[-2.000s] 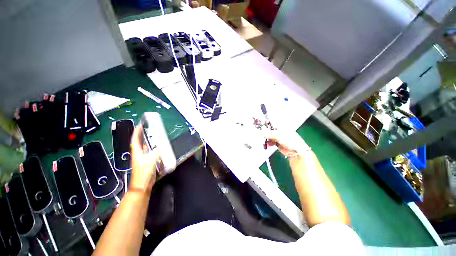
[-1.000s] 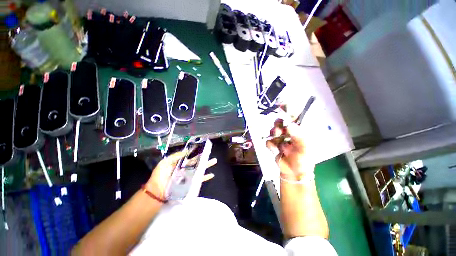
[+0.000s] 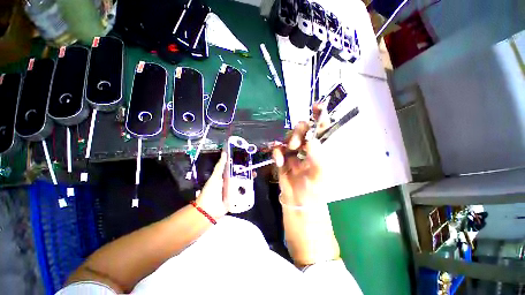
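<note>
My left hand (image 3: 215, 190) holds a silver-grey lock housing (image 3: 240, 193) upright over my lap, its open side with cut-outs facing me. A white cable (image 3: 262, 165) runs from the housing's middle to my right hand (image 3: 300, 164). My right hand is just right of the housing, its fingers bent around the cable's end. A thin dark tool (image 3: 339, 125), perhaps tweezers, sticks out from my right hand to the upper right. The fingertips are blurred, and what else they hold cannot be told.
Finished lock units (image 3: 187, 102) stand in a row on the green bench at left, cables hanging. Black panels (image 3: 151, 26) lie behind them. Stacked lock bodies (image 3: 315, 26) and a black bracket piece (image 3: 335, 98) are on the white sheet. A blue crate (image 3: 57, 230) is below the bench.
My right hand has moved left from the white sheet to beside the housing, and a white cable now spans between them. The housing is more upright, its cut-out side turned to view.
</note>
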